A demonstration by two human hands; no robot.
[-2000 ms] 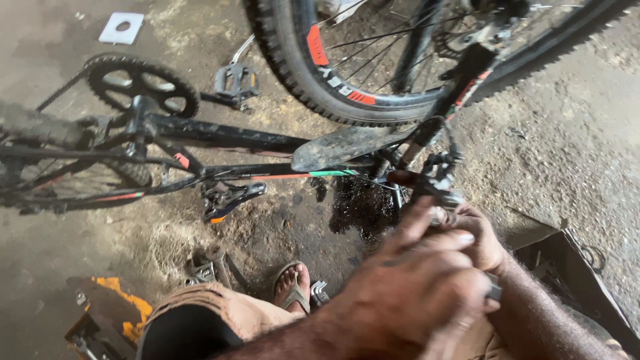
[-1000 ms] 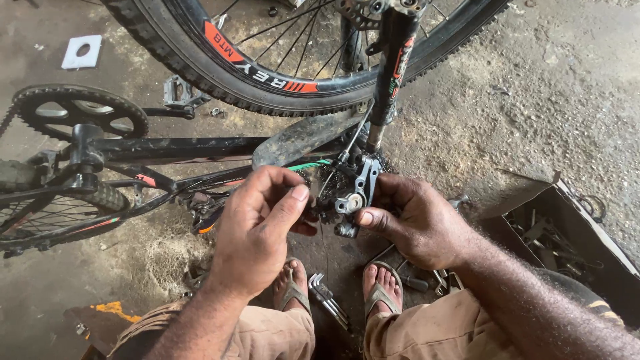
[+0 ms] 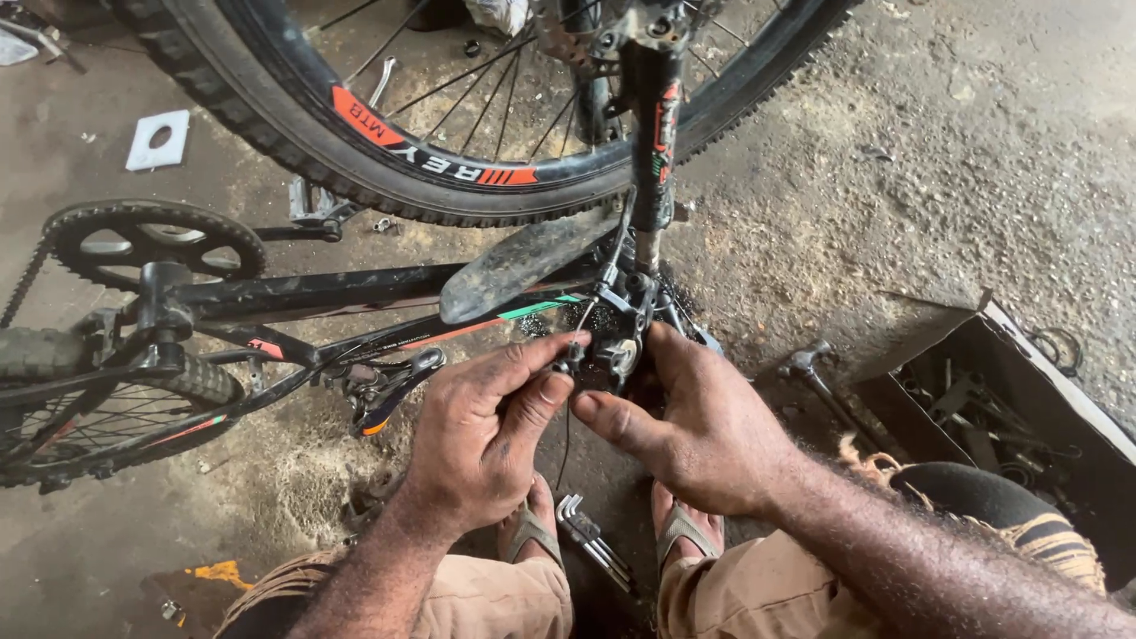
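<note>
A disc brake caliper (image 3: pixel 621 351) hangs near the fork leg (image 3: pixel 654 133) of an upturned mountain bike, below the front wheel (image 3: pixel 426 169). My right hand (image 3: pixel 701 417) grips the caliper from the right, thumb in front and fingers hidden behind it. Between thumb and forefinger, my left hand (image 3: pixel 497 417) pinches a small dark fitting (image 3: pixel 572 357) on the thin brake cable (image 3: pixel 584 318), whose free end dangles below. A grey mudguard (image 3: pixel 524 266) lies to the upper left of both hands, over the black frame (image 3: pixel 328 291).
A hex key set (image 3: pixel 593 543) rests on the floor between my feet. To the right are a hammer (image 3: pixel 830 390) and a box (image 3: pixel 1056 382) of metal parts. The crankset (image 3: pixel 151 244) and rear wheel (image 3: pixel 124 417) are at left, and a white plate with a hole (image 3: pixel 158 140) lies beyond them.
One second ago my left hand was apart from the caliper; it has moved right, to the fitting on the cable. My right hand stays at the caliper. The view has shifted.
</note>
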